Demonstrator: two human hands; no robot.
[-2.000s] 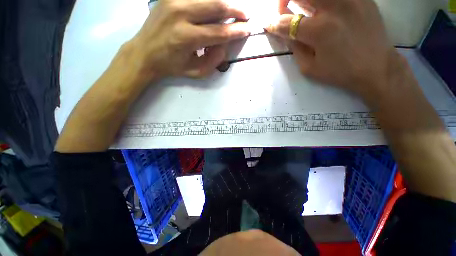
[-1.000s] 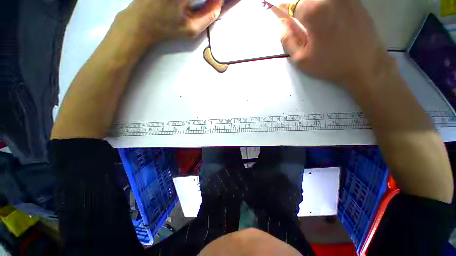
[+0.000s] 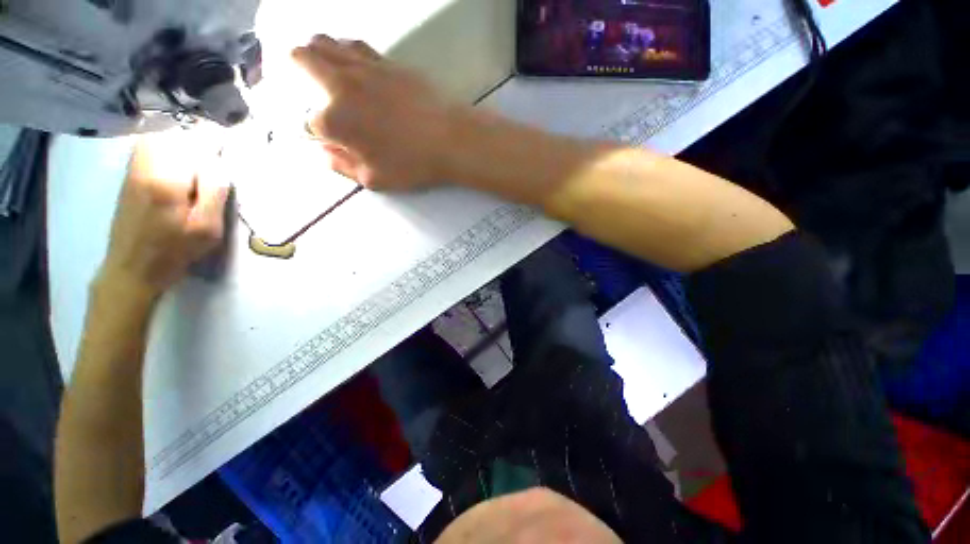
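Observation:
The sewing machine head (image 3: pixel 128 64) is at the upper left, with strong lamp glare around its needle area. My left hand (image 3: pixel 165 218) is closed on a small dark cloth piece (image 3: pixel 214 247) just below the machine head. My right hand (image 3: pixel 378 122) is over the white bed, right of the needle area, with fingers bent; glare and blur hide whether it holds anything. The bed has a dark seam line (image 3: pixel 319 214) and a small brownish tab (image 3: pixel 272 249) between my hands.
A smartphone (image 3: pixel 613 37) with a lit screen lies at the upper right of the table. A printed ruler (image 3: pixel 383 303) runs along the front edge. Blue crates (image 3: pixel 319 478) and my lap (image 3: pixel 521 414) are below. A dark cable (image 3: pixel 808 32) hangs over the edge at the upper right.
The view has turned left and tilted, bringing the machine head and the whole phone width into view. My hands are further apart than two seconds ago, and the brownish tab is uncovered.

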